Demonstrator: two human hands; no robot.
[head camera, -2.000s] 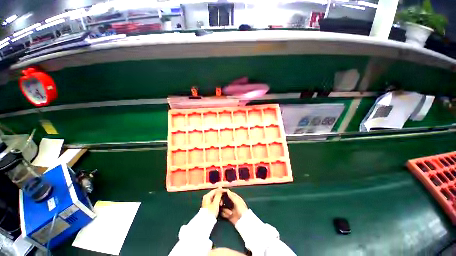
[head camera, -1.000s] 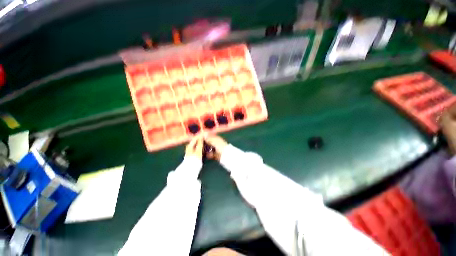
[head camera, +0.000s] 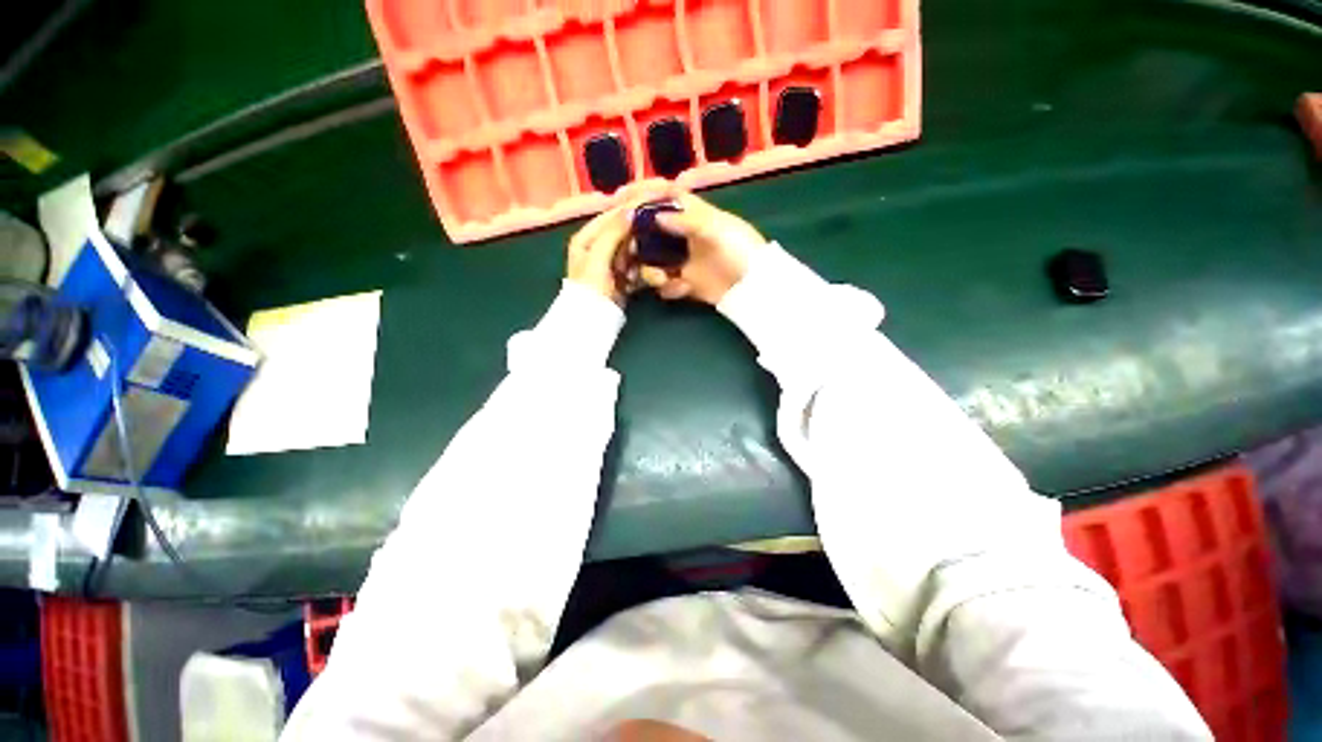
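My left hand (head camera: 600, 255) and my right hand (head camera: 708, 249) meet just below the near edge of the orange blister tray (head camera: 500, 228). Between them they hold a small black smartwatch body (head camera: 660, 239), its dark face up. My right fingers are around it; my left fingers touch its left side and are partly hidden. Several black devices (head camera: 668, 148) sit in the near row of the tray, and the other pockets in view are empty. One loose black device (head camera: 1079, 276) lies on the green bench at right.
A blue box unit (head camera: 160, 363) with a cable stands at left beside a pale sheet (head camera: 308, 373). Red-orange trays (head camera: 1182, 580) are below the bench at right, with part of a person's purple-pink sleeve (head camera: 1290, 486) beyond. Another tray (head camera: 84, 670) is low at left.
The view has tilted down and come closer, so the tray sits higher in the picture. Both hands stay together at the device. The neighbour's hand has left the view.
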